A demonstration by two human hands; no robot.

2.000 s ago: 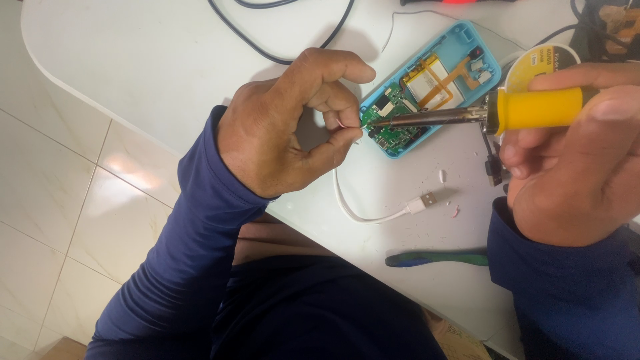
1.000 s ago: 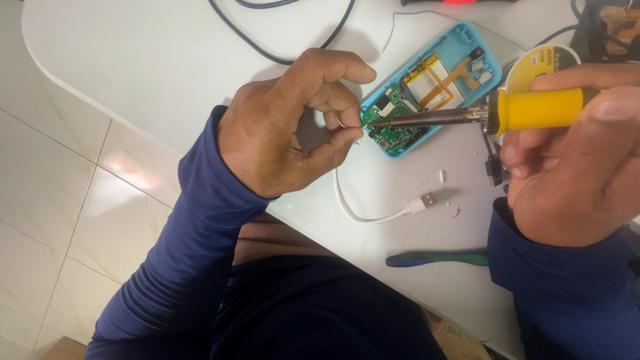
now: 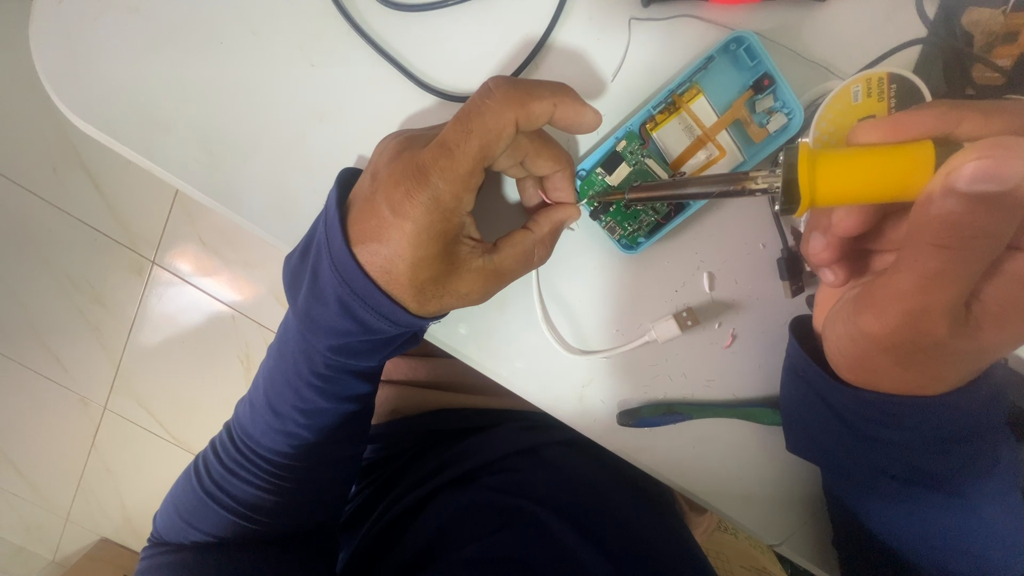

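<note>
Between thumb and fingertip, my left hand [image 3: 472, 192] pinches thin wires [image 3: 582, 202] at the near left edge of an open light-blue plastic case [image 3: 768, 56]. My right hand [image 3: 920, 232] holds a soldering iron [image 3: 868, 174] by its yellow handle, the tip over the green circuit board [image 3: 632, 180] and close to the pinched wire ends. Whether tip and wire touch is hard to tell. Inside the case lie a silver battery [image 3: 690, 132] and an orange flex cable [image 3: 724, 124]. A white USB cable [image 3: 552, 332] runs from under my left hand to its plug [image 3: 674, 324].
A solder spool [image 3: 868, 92] sits behind my right hand, with a black USB plug [image 3: 790, 276] below it. A green and blue tool handle [image 3: 696, 413] lies near the table's front edge. Small scraps [image 3: 709, 282] are scattered around. A black cable [image 3: 384, 60] loops at the back.
</note>
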